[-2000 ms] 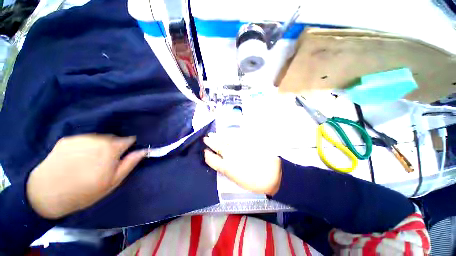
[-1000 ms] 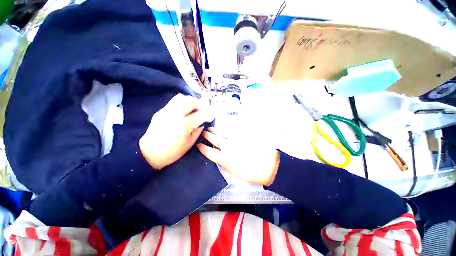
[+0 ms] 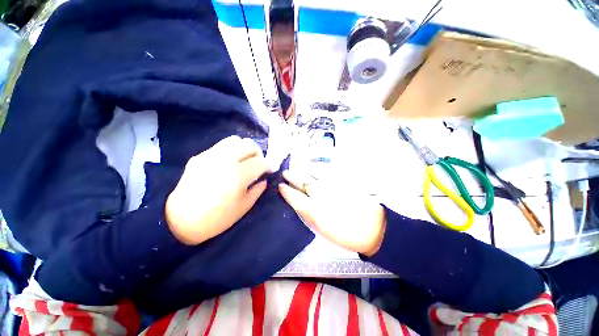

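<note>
A large dark navy garment piece [image 3: 177, 52] covers the left side of the machine bed and reaches the front edge. White backing [image 3: 134, 154] shows through a fold in it at the left. My left hand [image 3: 217, 190] lies on the navy cloth, its fingertips pinching the cloth just in front of the presser foot. My right hand [image 3: 338, 203] is right beside it, its fingertips on the cloth edge near my left fingertips. The presser foot and needle area [image 3: 289, 125] is washed out by glare, so the needle's place in the cloth cannot be told.
Scissors [image 3: 453, 187] with yellow and green handles lie right of my right hand. A wooden-handled tool [image 3: 531, 215] and a dark tool lie farther right. A pale green block [image 3: 522, 118] rests against brown cardboard [image 3: 486, 79]. A grey-white knob [image 3: 369, 59] sits above the foot.
Since two seconds ago my left hand has moved right, from the white strip to the cloth edge by the foot. The navy cloth has folded, exposing white backing. The view has shifted slightly.
</note>
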